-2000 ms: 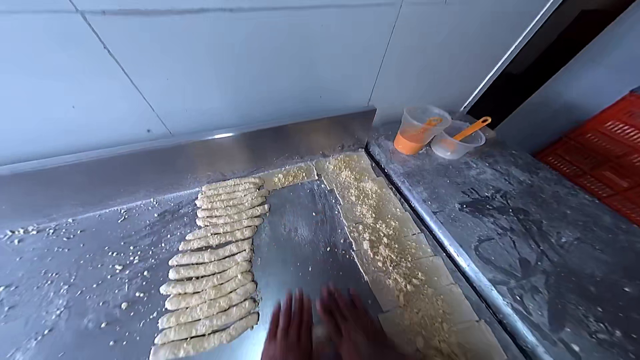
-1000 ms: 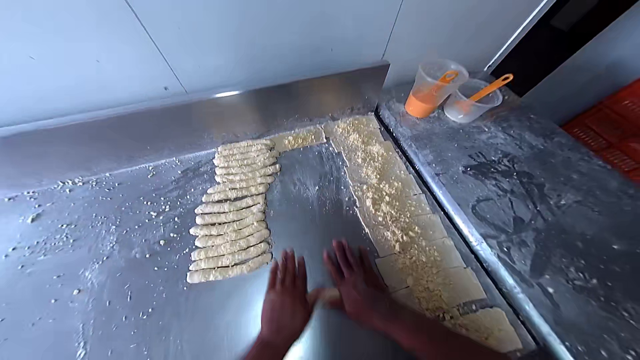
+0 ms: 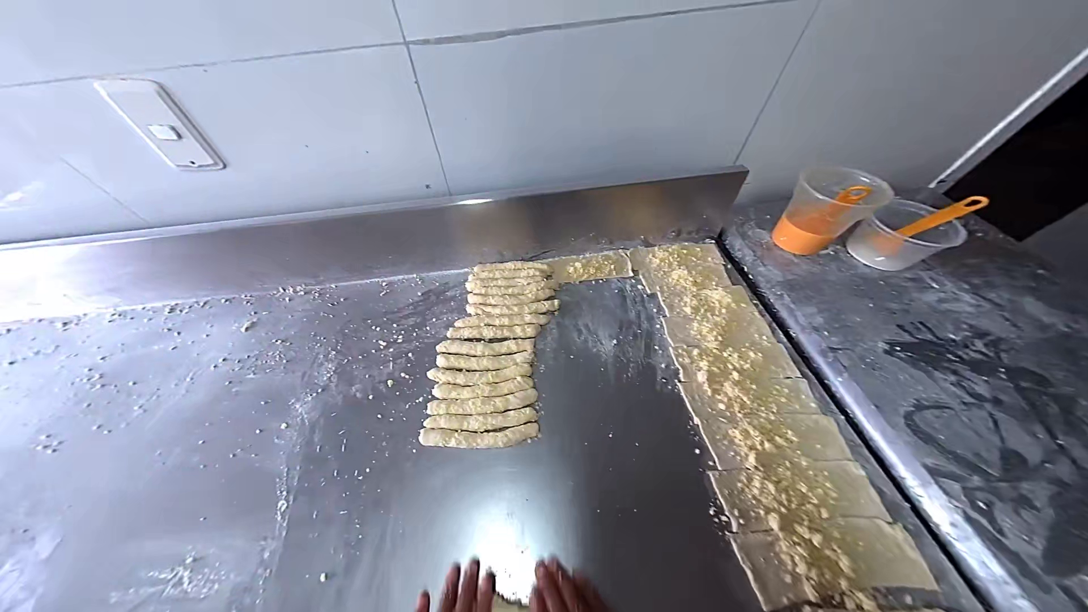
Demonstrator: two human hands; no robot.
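At the bottom edge, the fingers of my left hand [image 3: 463, 588] and my right hand [image 3: 565, 586] lie side by side, flat and pointing forward; palms are cut off by the frame. A bit of pale dough [image 3: 508, 604] shows between them, mostly hidden. Ahead of my hands, several thin dough rolls [image 3: 482, 404] lie in a stacked column on the steel table. To the right runs a line of flat dough pieces [image 3: 820, 438] strewn with crumbly, pale yellow filling [image 3: 752, 425]. One more filled flat piece [image 3: 595, 267] lies by the backsplash, beside the far rolls.
Flour and crumbs dust the steel table [image 3: 212, 408]. A steel backsplash [image 3: 382, 242] runs along the tiled wall. On the dark counter [image 3: 960, 357] at right stand a plastic cup with orange contents [image 3: 803, 234] and a plastic bowl [image 3: 901, 246], each with an orange-handled utensil.
Both hands were further onto the table one second ago and now show only fingers at the bottom edge. The view has shifted, showing more wall at left.
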